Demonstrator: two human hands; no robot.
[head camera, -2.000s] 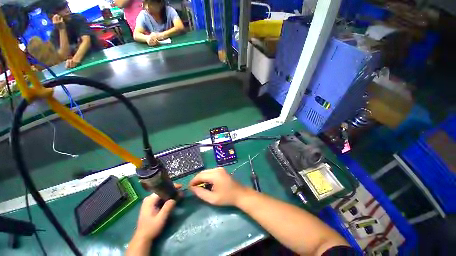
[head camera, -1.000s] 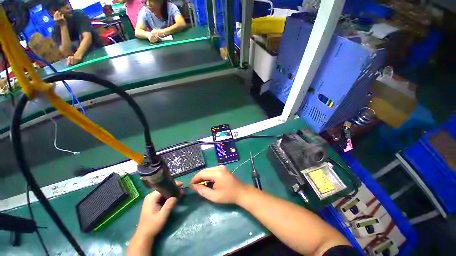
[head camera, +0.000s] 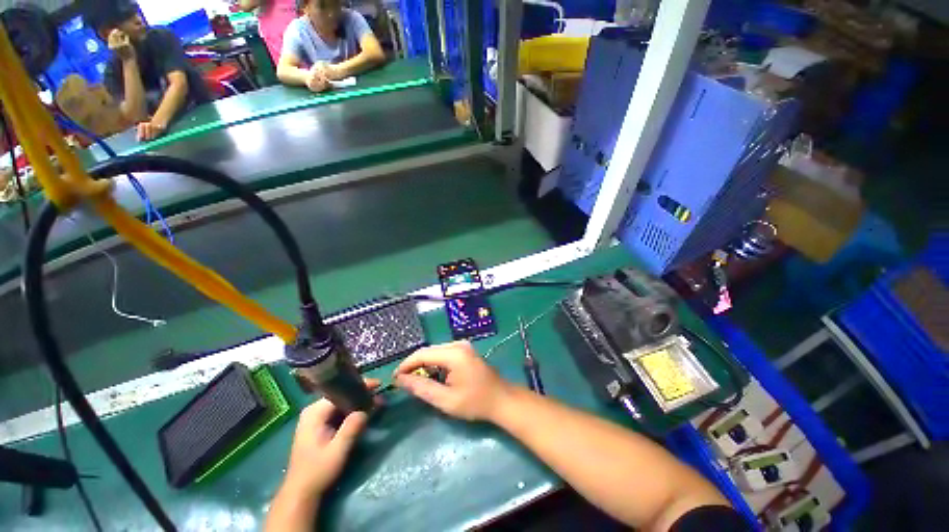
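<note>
The electric screwdriver (head camera: 331, 376), a thick dark cylinder, hangs tilted from an orange-yellow strap (head camera: 193, 272) and a looped black cord (head camera: 273, 213). My left hand (head camera: 325, 442) is closed around its lower end. My right hand (head camera: 453, 382) is just right of the driver's lower end and pinches a small yellow-and-dark piece (head camera: 425, 373) in its fingertips. A thin dark part reaches from these fingers towards the driver. The driver's tip and any workpiece under it are hidden by my fingers or too small to tell.
Behind the driver lies a screw tray (head camera: 385, 335), with a lit smartphone (head camera: 465, 301) beside it. A pen-like tool (head camera: 531, 358) and soldering stand (head camera: 630, 322) with yellow sponge (head camera: 666, 374) are right. A black ribbed block (head camera: 213, 424) is left. A blue parts bin (head camera: 848, 478) is far right. Two people sit across the conveyor.
My right fingertips have risen and opened slightly around the yellow piece, showing more of it. The driver and my left hand stay nearly in place. The view has shifted slightly.
</note>
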